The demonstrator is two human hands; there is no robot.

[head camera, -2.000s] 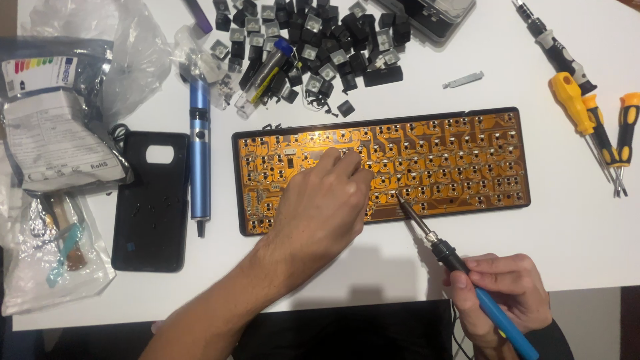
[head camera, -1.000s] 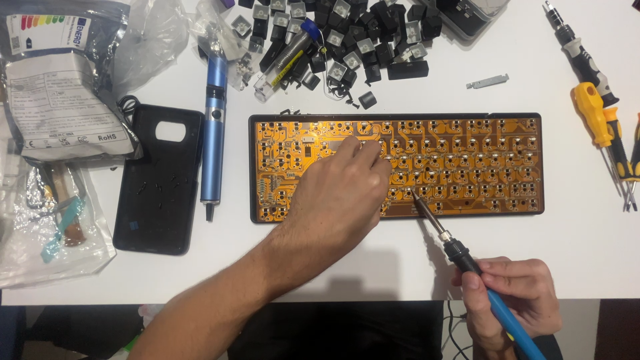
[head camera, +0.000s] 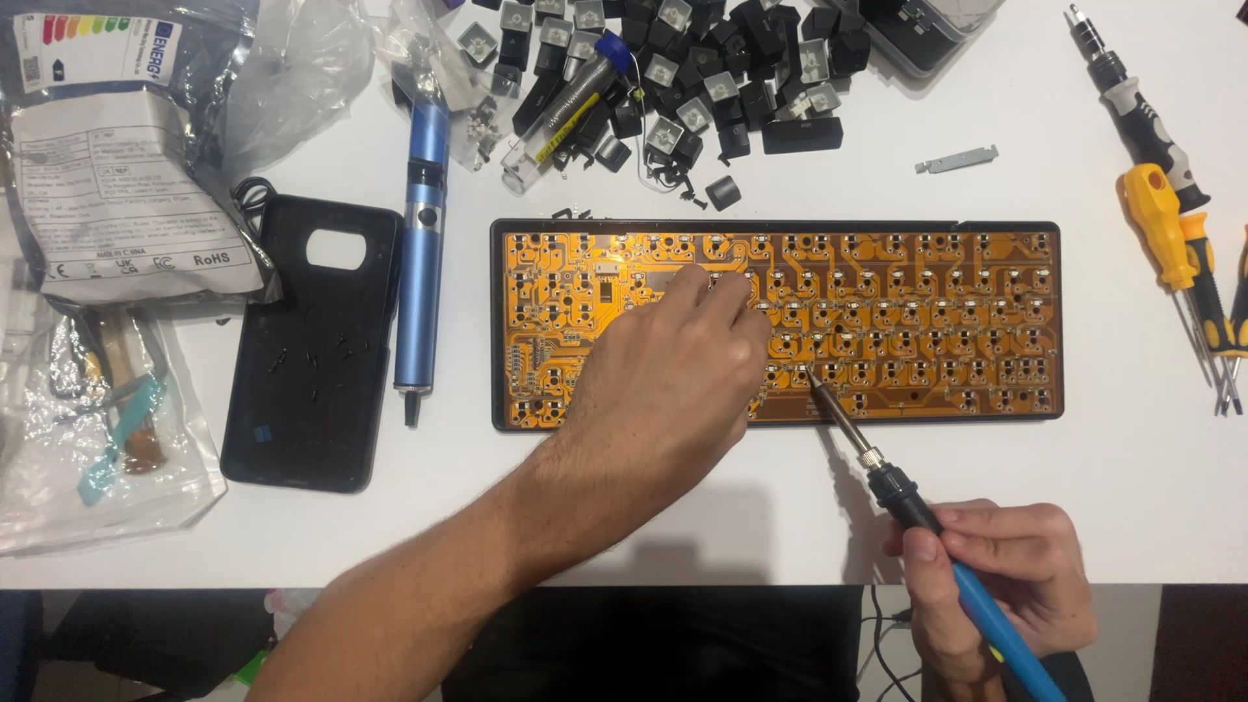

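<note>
An orange keyboard circuit board (head camera: 936, 283) lies in a black frame on the white table, its soldered side up. My left hand (head camera: 673, 366) rests over the board's left-middle part, fingers bent down; its fingertips are hidden, so whether they pinch anything cannot be told. My right hand (head camera: 1004, 575) holds a soldering iron (head camera: 985, 604) with a blue handle, near the table's front edge. The iron slants up and to the left, and its metal tip is at the lower middle of the board, just right of my left hand.
Black keycaps (head camera: 751, 97) and a solder tube (head camera: 565, 112) lie behind the board. Leftward are a blue desoldering pump (head camera: 421, 253), a black phone case (head camera: 312, 390) holding small screws, and plastic bags (head camera: 146, 429). Screwdrivers (head camera: 1160, 224) lie at right, a metal strip (head camera: 957, 160) nearer the board.
The view has shifted somewhat. Both hands keep nearly the same places relative to the board, with the iron still in my right hand and its tip at the board's lower middle.
</note>
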